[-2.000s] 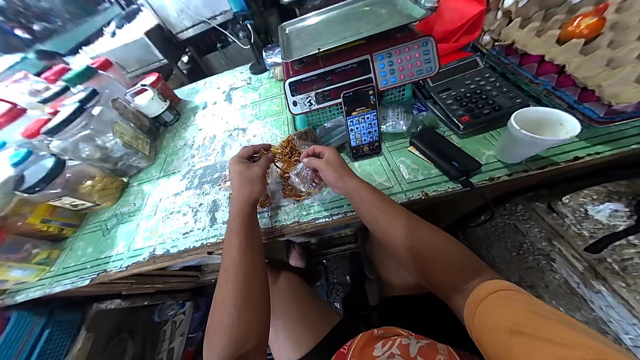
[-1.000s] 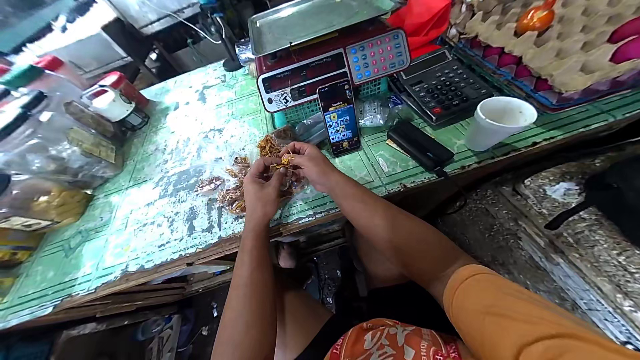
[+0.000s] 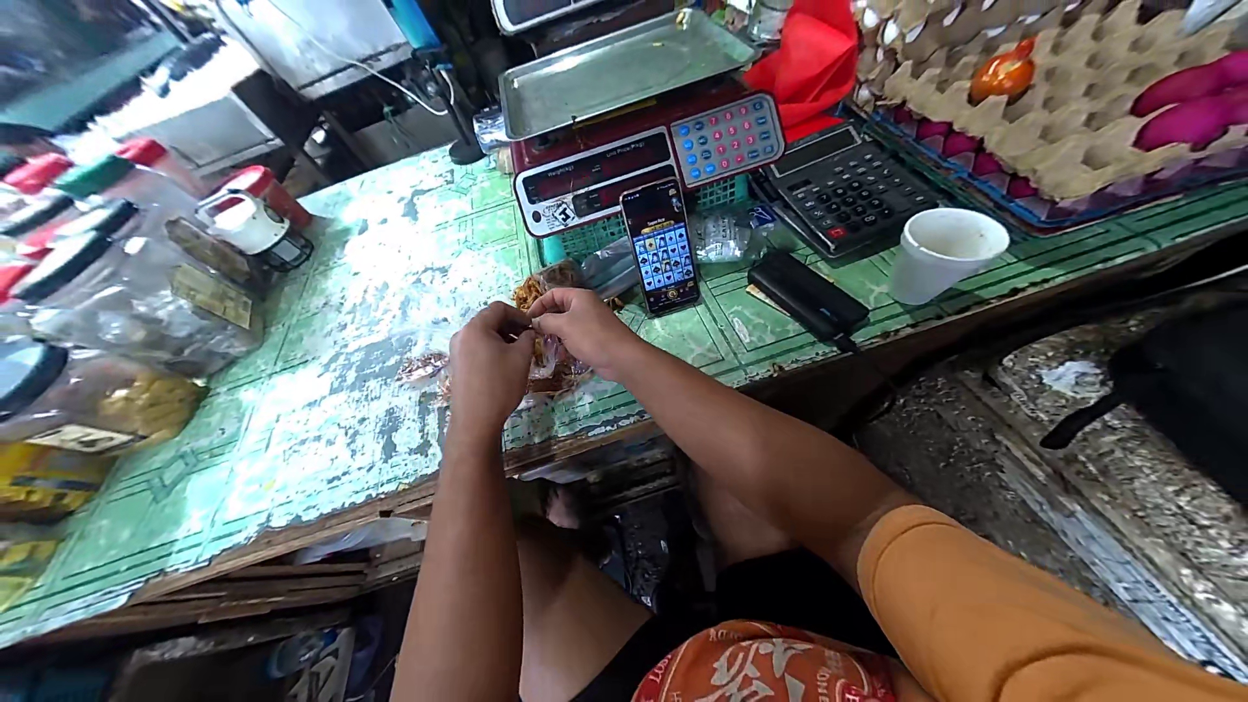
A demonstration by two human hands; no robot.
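My left hand and my right hand meet fingertip to fingertip above the near part of the green table. Between them they pinch a small clear plastic bag, partly hidden by the fingers. Small reddish-brown packed pieces lie below the hands, and more lie to the left of my left hand. A heap of orange-brown pieces shows just behind my fingers. A smartphone with a lit screen leans upright against the scale, behind my right hand.
A digital scale with a metal tray stands behind the phone. To its right are a calculator, a black case, a white foam cup and egg trays. Plastic jars crowd the left side of the green table.
The fingers of both hands have come close together; two seconds ago they were apart over the orange-brown pieces. The phone's screen picture differs.
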